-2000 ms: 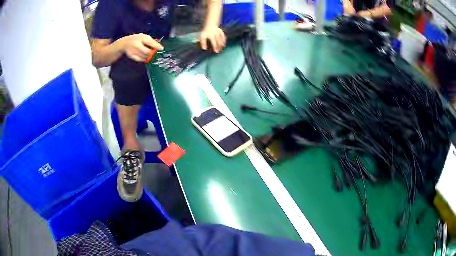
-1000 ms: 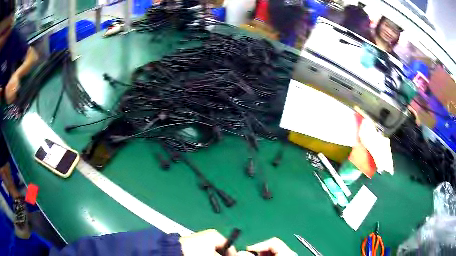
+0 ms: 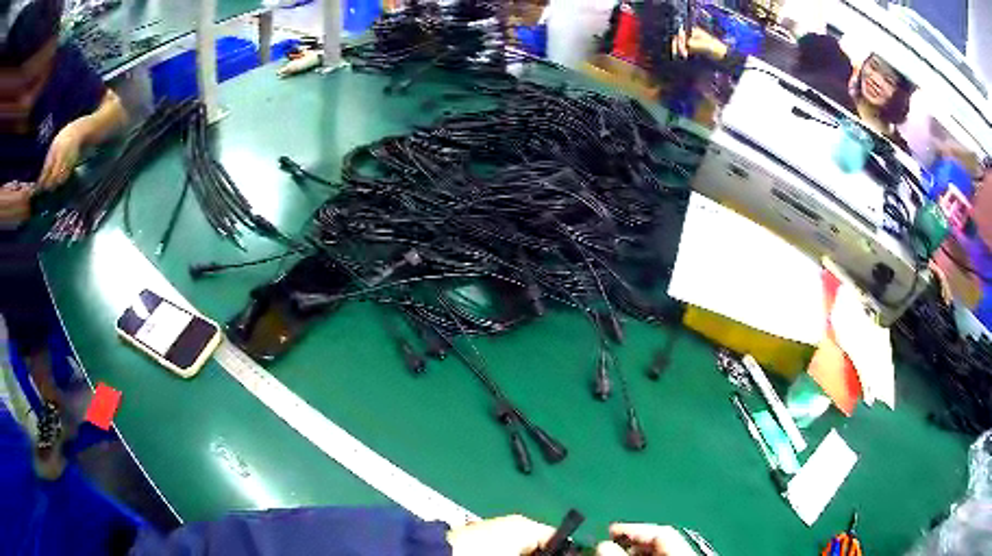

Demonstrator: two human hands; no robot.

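My left hand [image 3: 503, 536] and my right hand [image 3: 653, 539] are at the bottom edge, close together and partly cut off. My left hand grips a black connector [image 3: 566, 530] that sticks up between them. Small dark parts show at my right fingertips, cut off by the frame edge. In front lies a large tangled pile of black cables [image 3: 511, 206], with several connector ends hanging toward me. A steel ruler [image 3: 337, 440] runs from the phone [image 3: 169, 332] toward my left sleeve.
A pale machine [image 3: 805, 196], white paper [image 3: 745, 266] over a yellow tray [image 3: 751, 342], pens [image 3: 775, 404] and orange-handled scissors [image 3: 841, 543] are at right. A plastic bag [image 3: 968, 510] is at the right edge. A person [image 3: 65, 119] handles cables at left. A red card [image 3: 103, 406] lies at the bench edge.
The view has swung right from the phone and crates, bringing my hands and the machine into the picture. Since one second ago, the bench has shifted slightly right in view and my hands sit lower.
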